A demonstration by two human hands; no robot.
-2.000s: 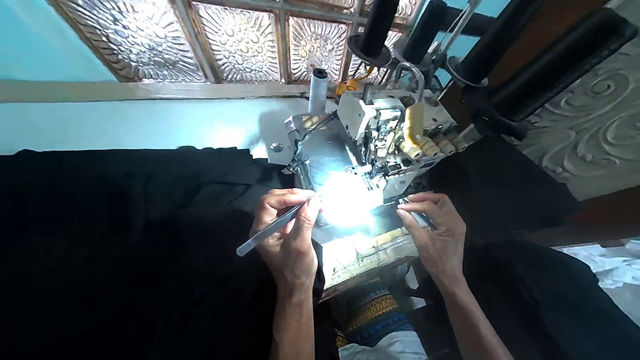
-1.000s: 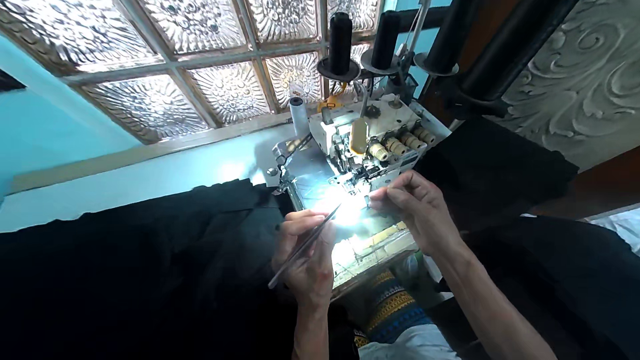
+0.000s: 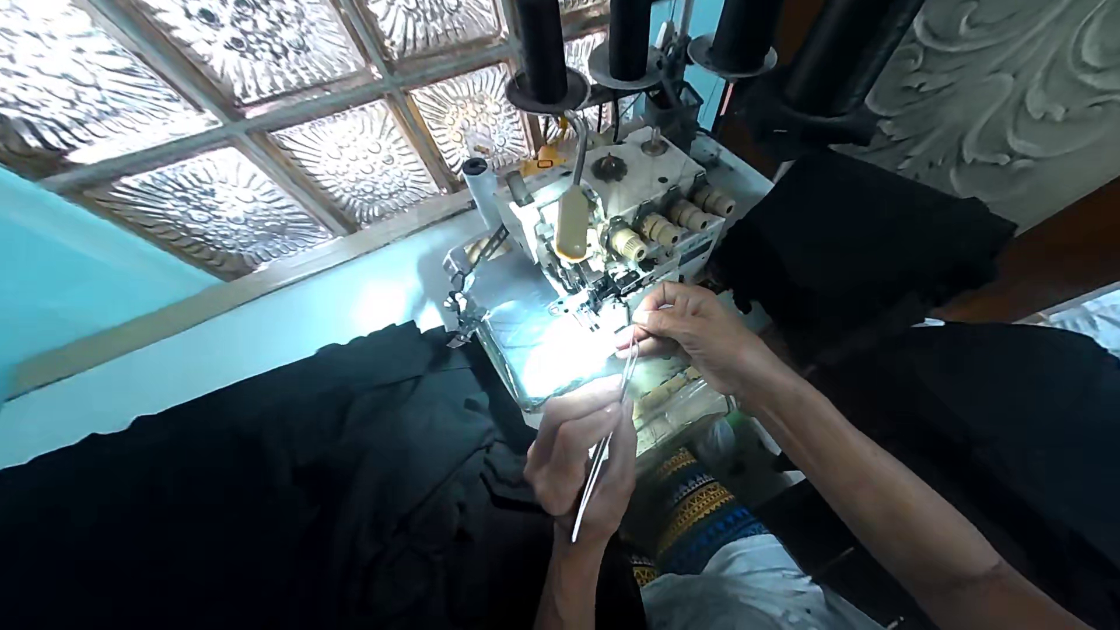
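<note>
My left hand [image 3: 584, 455] grips a pair of metal tweezers [image 3: 604, 451], whose tips point up toward my right hand. My right hand [image 3: 687, 328] is at the front of an overlock sewing machine [image 3: 612, 188], its thumb and forefinger pinched together by the tweezer tips. Whether a thread or something small is between those fingers is too small to tell. Bright lamp glare washes out the machine's work plate [image 3: 551, 350] beside both hands. Beige tension knobs [image 3: 659, 229] line the machine's front.
Black fabric [image 3: 262, 472] covers the table on the left, and more black cloth [image 3: 857, 245] lies at right. Black thread cones [image 3: 542, 52] stand above the machine. A small spool [image 3: 479, 188] stands behind it, near the patterned glass window [image 3: 350, 157]. A patterned garment [image 3: 700, 507] shows below.
My right hand has moved in to the machine's needle area from farther right. The tweezers in my left hand now point up to the right hand's fingertips. The view has shifted.
</note>
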